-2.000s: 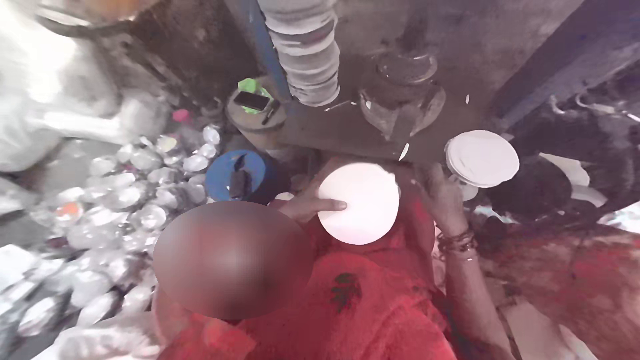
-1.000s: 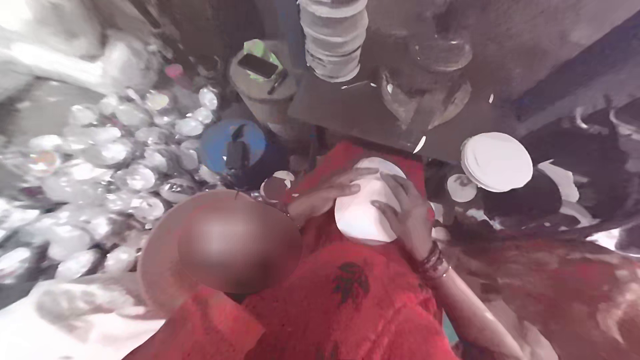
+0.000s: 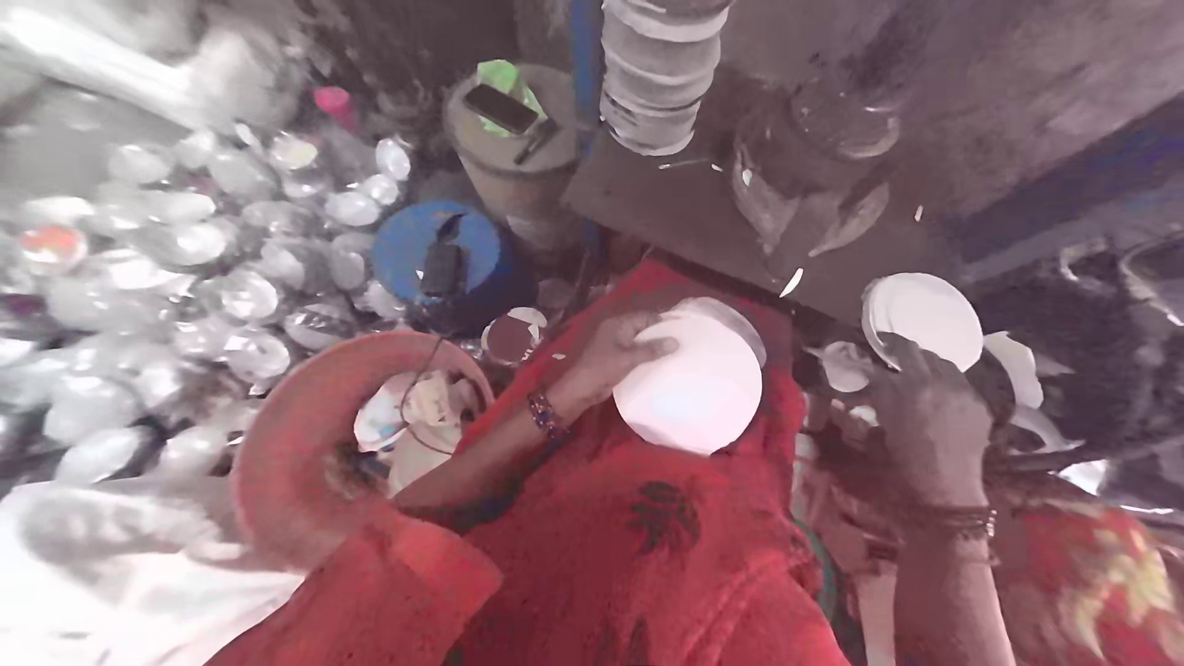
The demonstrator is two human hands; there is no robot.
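My left hand (image 3: 615,356) grips the left edge of white round discs (image 3: 689,388), its thumb on the top face; a second disc rim shows behind the upper right edge. They rest over the red cloth on my lap. My right hand (image 3: 934,416) is at the lower edge of another stack of white round discs (image 3: 925,319) at the right end of the dark board. Its fingertips overlap that stack's rim; whether they grip it is unclear.
A tall stack of round pieces (image 3: 661,79) stands on the dark board (image 3: 684,208). To the left are a blue drum (image 3: 481,245), a phone (image 3: 500,109) on a round container (image 3: 518,190), a reddish basin (image 3: 277,444) holding items, and a heap of shiny round pieces (image 3: 213,250).
My right hand has moved from the discs on my lap out to the stack on the right. My left hand stays at the lap discs.
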